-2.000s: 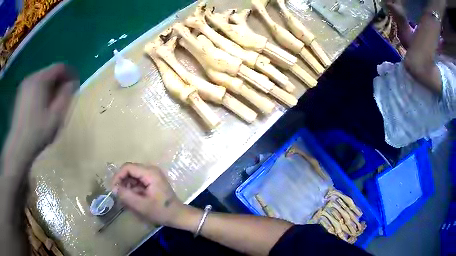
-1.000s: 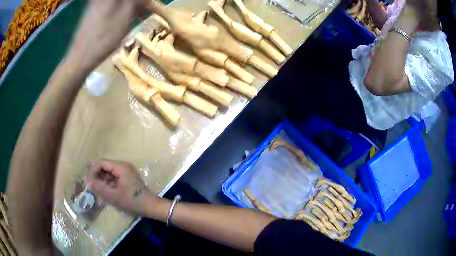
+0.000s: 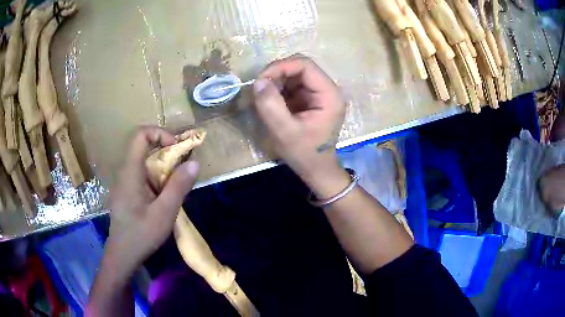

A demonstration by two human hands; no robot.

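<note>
My left hand (image 3: pixel 145 198) grips a tan carved shaft piece (image 3: pixel 197 251) near its carved head, which points up and right. The piece's narrow end runs down past the table edge to the bottom of the picture. My right hand (image 3: pixel 297 111) pinches a thin pale stick (image 3: pixel 240 85) between thumb and forefinger. The stick's tip is in a small oval white dish (image 3: pixel 216 90) with whitish contents. The dish sits on the table beside a dark wet stain. The left fingers partly hide the carved head.
Shaft pieces (image 3: pixel 37 93) lie side by side at the table's left, and more (image 3: pixel 455 46) at the right. Blue crates (image 3: pixel 464 257) stand below the table edge (image 3: pixel 378 137). Another person's hand (image 3: pixel 553 189) shows at the right rim beside whitish cloth.
The view has swung down and left. My left hand has come from the far pile to the front with a shaft piece. My right hand still holds the stick at the dish.
</note>
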